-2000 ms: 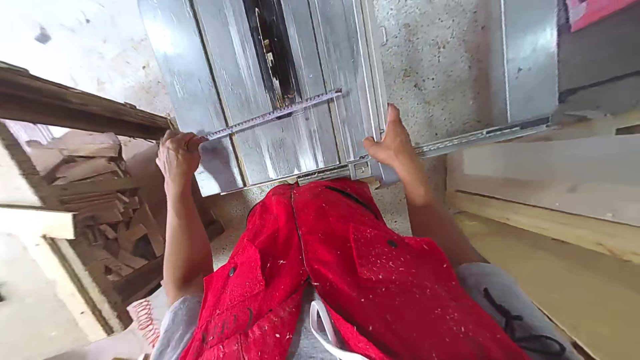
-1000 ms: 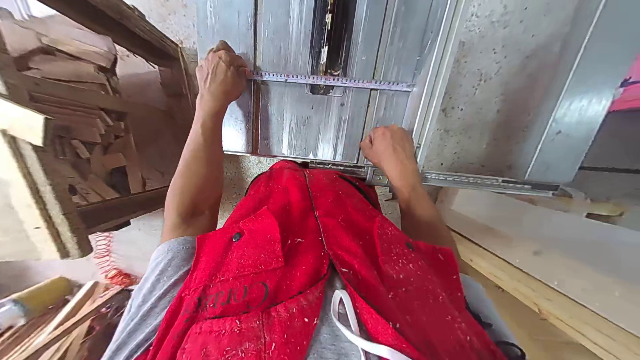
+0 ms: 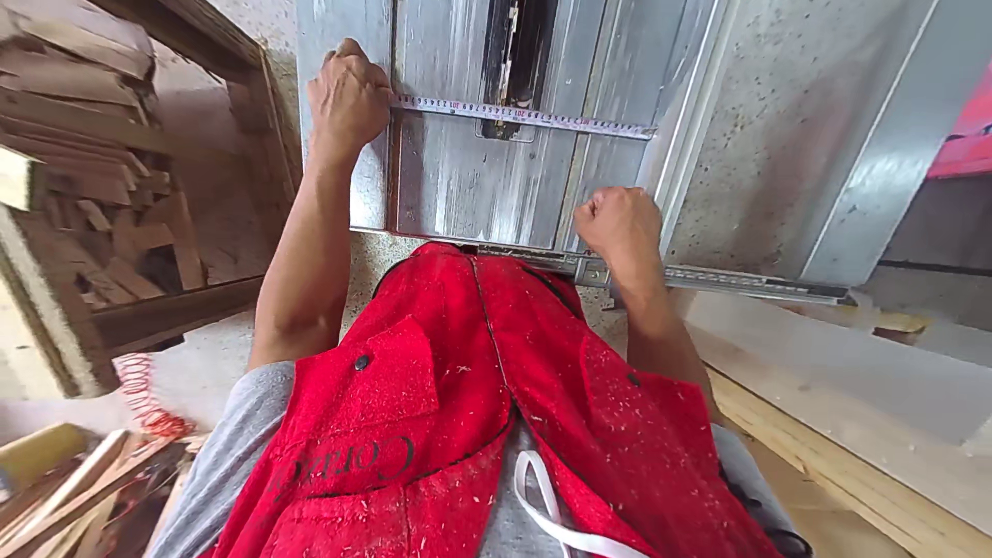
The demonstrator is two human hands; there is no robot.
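Observation:
My left hand (image 3: pixel 349 97) is closed on one end of a white measuring tape (image 3: pixel 535 118), on the left part of a metal table saw's top (image 3: pixel 457 182). The tape lies across the saw top, over the dark blade slot (image 3: pixel 515 62), and its far end reaches close to the metal rip fence (image 3: pixel 694 116) at the right. My right hand (image 3: pixel 624 225) is a loose fist resting near the table's front edge, below the tape's right end and beside the fence. Nothing can be seen in it; its palm side is hidden.
A metal guide rail (image 3: pixel 759 285) runs along the saw's front edge. At the left, a wooden rack (image 3: pixel 271 116) holds stacked wood offcuts (image 3: pixel 93 163). A coiled red hose (image 3: pixel 151 399) and wood strips (image 3: pixel 85 488) lie low at left. A pale board (image 3: pixel 845 372) and timber are at the right.
My right hand was spread at the fence and rail; now it is curled on the saw top. The tape lies closer to level across the top. The view has shifted.

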